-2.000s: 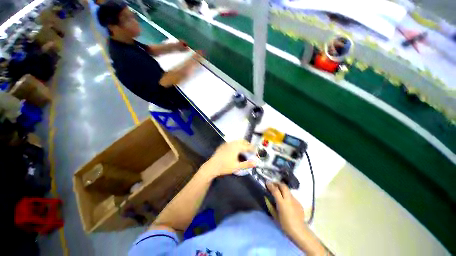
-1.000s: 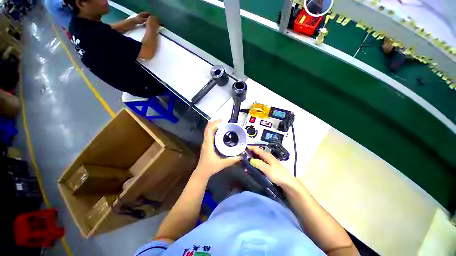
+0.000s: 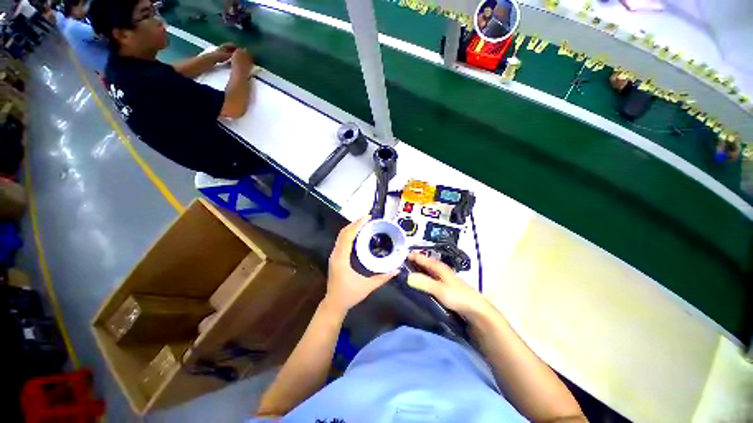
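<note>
A hair dryer [image 3: 381, 245] is held in both hands, its pale ring with a dark centre facing up. My left hand [image 3: 348, 268] is wrapped around the head from the left. My right hand [image 3: 442, 282] is on the dark handle just right of the head; the handle runs down to the right, partly hidden by the hand. The test panel [image 3: 423, 225] lies just beyond my right hand, with two digital meters, a yellow-orange block and black leads. Two more dryers [image 3: 384, 169] [image 3: 337, 157] lie on the bench beyond.
An open carton [image 3: 177, 306] stands on the floor at left. A seated person [image 3: 165, 99] in black is at the bench, on a blue stool [image 3: 239, 194]. A grey post [image 3: 370, 70] rises behind the dryers. The green conveyor [image 3: 528, 165] runs alongside. A red crate [image 3: 62, 398] is at lower left.
Two seconds ago my hands were apart near the panel; one second ago they held this dryer. Since then the view has shifted slightly, and the grip looks much the same.
</note>
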